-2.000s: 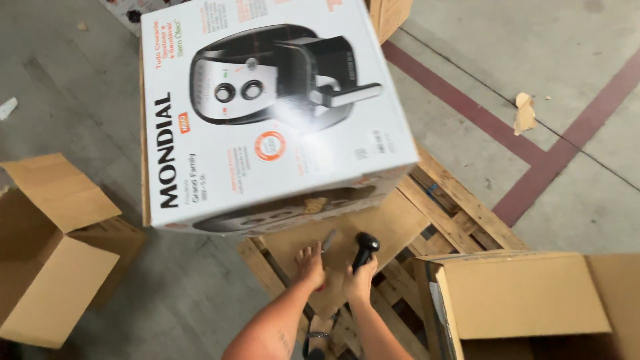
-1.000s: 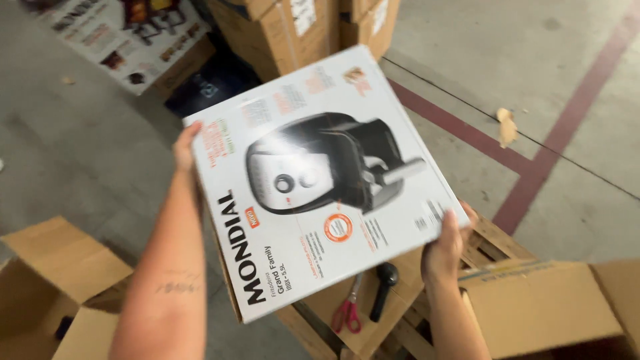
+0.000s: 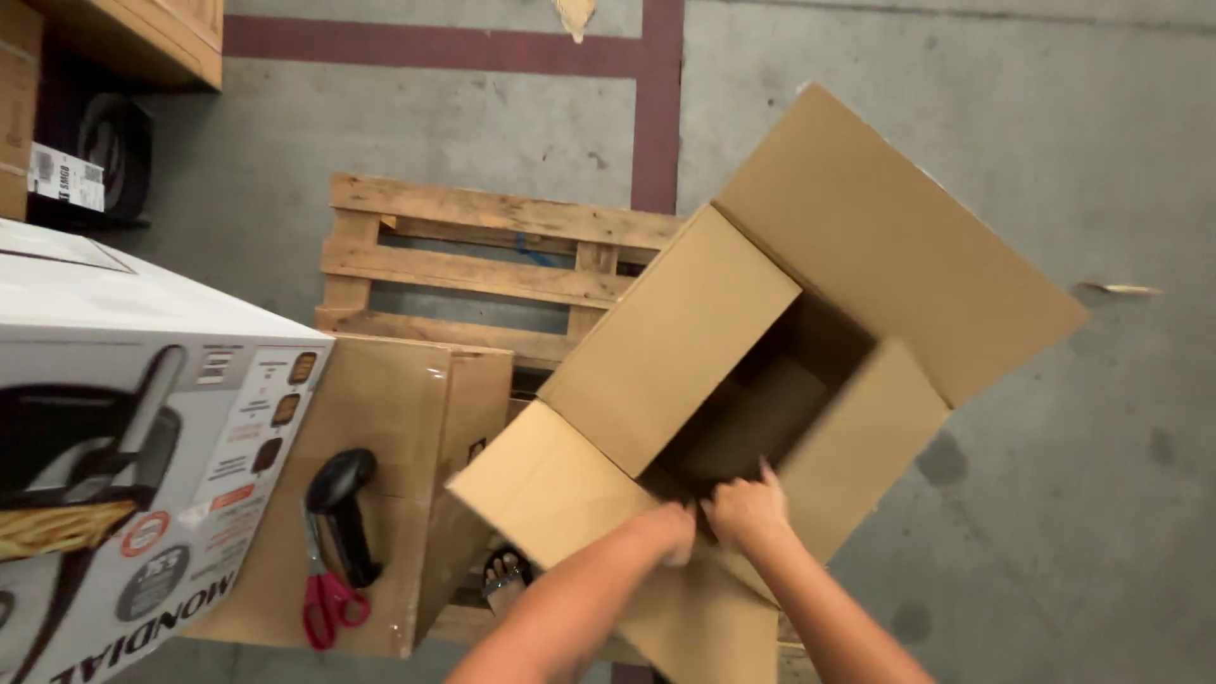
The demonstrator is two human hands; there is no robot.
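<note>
My left hand (image 3: pixel 670 532) and my right hand (image 3: pixel 746 513) are close together at the near edge of an open cardboard box (image 3: pixel 665 342), their fingers bent over its rim. The box stands turned at an angle, its flaps spread outward and its inside dark. To the left, a black handheld barcode scanner (image 3: pixel 344 513) and scissors with pink handles (image 3: pixel 332 608) lie on a closed cardboard box (image 3: pixel 389 427). The white Mondial air fryer box (image 3: pixel 161 456) stands at the far left, away from both hands.
A wooden pallet (image 3: pixel 475 271) lies under and behind the boxes. Stacked cartons (image 3: pixel 142 33) and a dark item with a label (image 3: pixel 119 157) are at the upper left. My sandalled foot (image 3: pixel 503 575) shows between the boxes. Dark red lines (image 3: pixel 427 49) cross the concrete floor.
My hands have let go of the air fryer box, which they held one second ago, and are now at the open cardboard box. The view has swung to the right.
</note>
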